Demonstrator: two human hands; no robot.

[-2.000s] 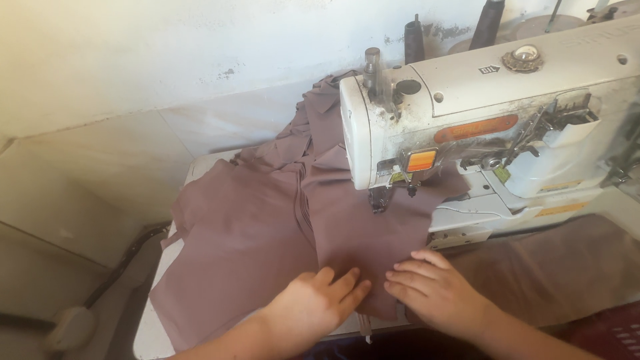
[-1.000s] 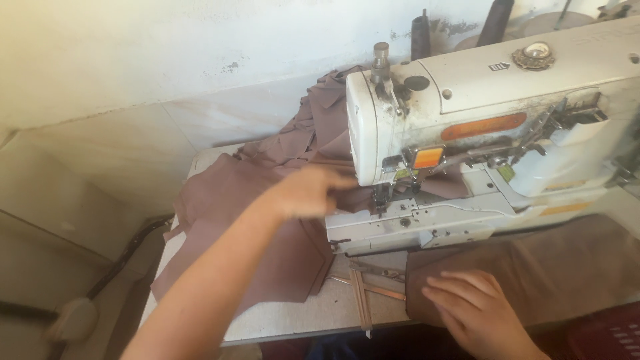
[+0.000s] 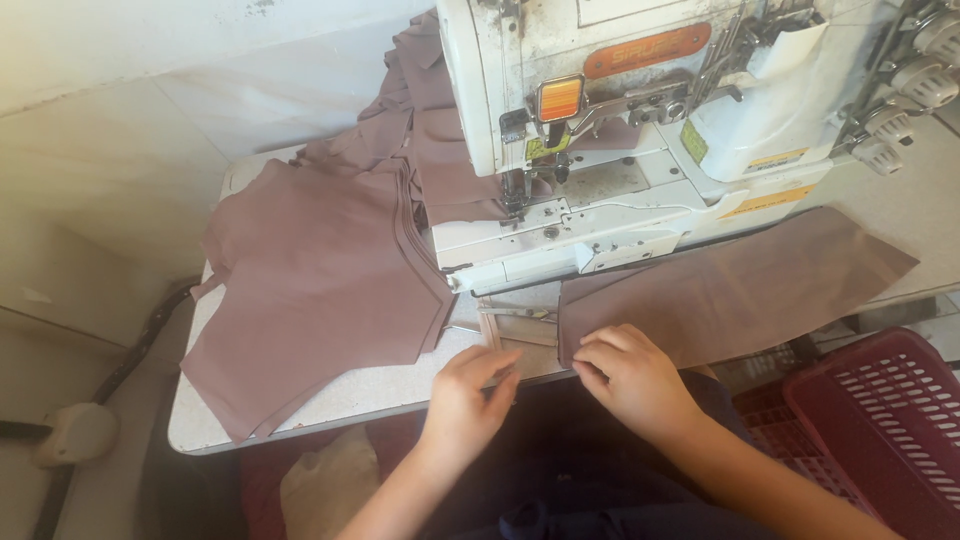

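My left hand (image 3: 474,401) is over the table's front edge, thumb and forefinger apart, with nothing seen between them. My right hand (image 3: 630,379) has its fingertips at the left end of a folded brown fabric piece (image 3: 735,285); whether they pinch it is unclear. Between the hands and the industrial sewing machine (image 3: 570,225) lie metal snips (image 3: 517,311) and a narrow strip (image 3: 489,322). A stack of cut brown fabric pieces (image 3: 322,277) is spread on the left of the table. More brown fabric (image 3: 450,165) lies bunched behind it, some beside the needle area.
The white table (image 3: 390,386) ends just before my body. A dark red plastic basket (image 3: 877,420) stands at the lower right. Tiled wall (image 3: 277,97) rises behind the table. Thread tension knobs (image 3: 926,82) stick out at the machine's right. A cable runs down on the left.
My left hand has come back from beside the needle area to the table's front edge. The brown fabric that lay under both hands two seconds ago is gone from the machine's front. The view has shifted.
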